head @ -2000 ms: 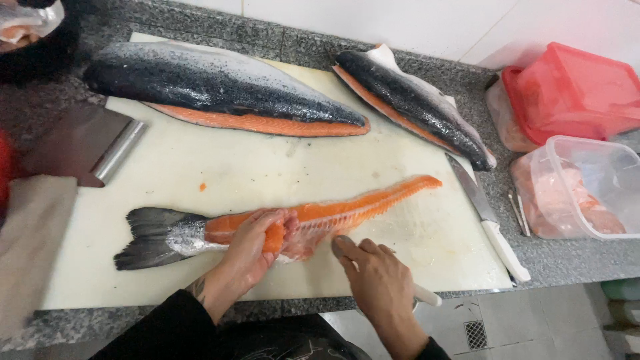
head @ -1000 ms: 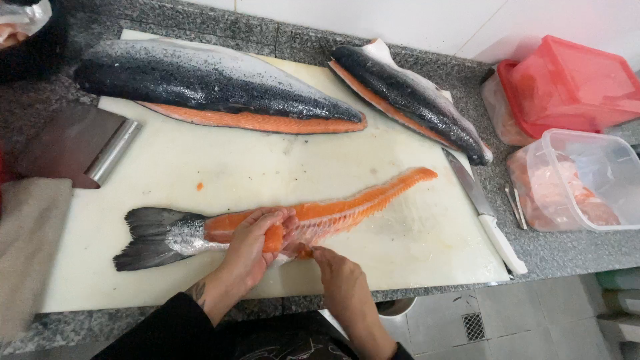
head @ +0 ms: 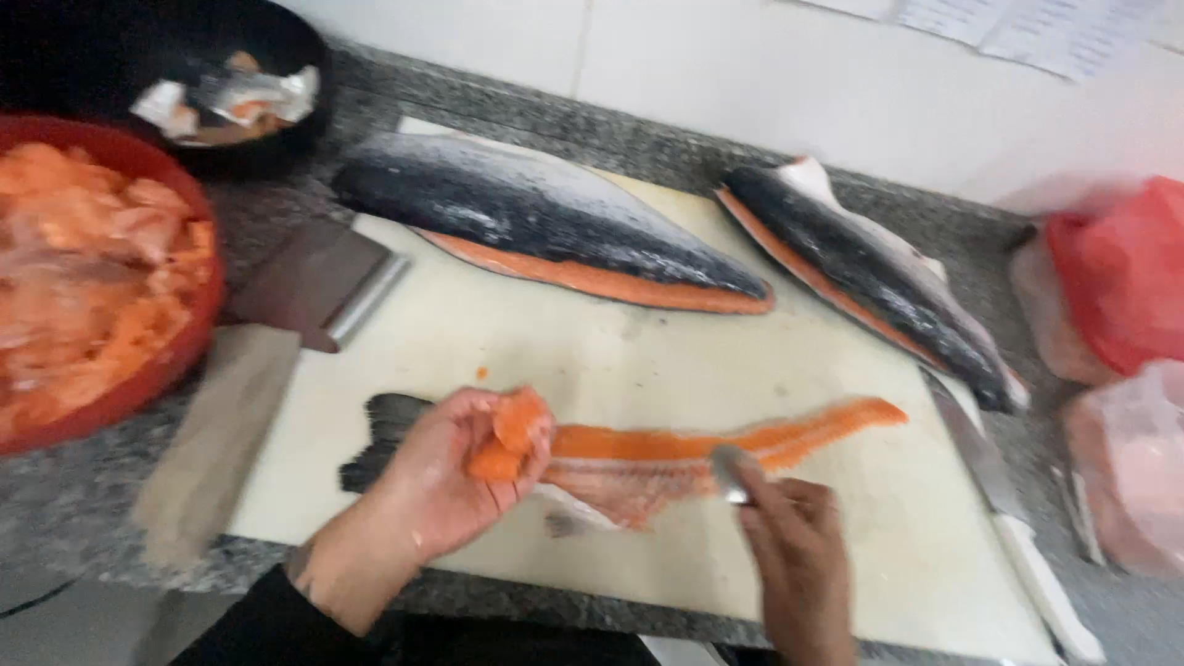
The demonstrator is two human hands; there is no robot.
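My left hand (head: 462, 472), palm up and fingers curled, holds orange salmon flesh pieces (head: 511, 435) above the tail end of a salmon backbone (head: 666, 458). That backbone, with flesh and rib bones on it, lies across the white cutting board (head: 592, 361); my left hand hides part of its dark tail fin (head: 393, 435). My right hand (head: 800, 555) grips a metal spoon (head: 731, 472), its rounded end over the backbone. A large salmon fillet (head: 555, 222) and a narrower one (head: 869, 268) rest skin up at the back of the board.
A red bowl of salmon pieces (head: 208, 277) and a black pan with scraps (head: 324, 102) stand left, near a scraper-like metal blade (head: 319, 282) and a cloth (head: 217, 444). At right are a white-handled knife (head: 1027, 546), a red-lidded container (head: 1119, 268) and a clear container (head: 1133, 462).
My left hand has lifted from the backbone with the flesh pieces, its palm turned up. My right hand has come up beside the backbone with the spoon. The view has shifted left.
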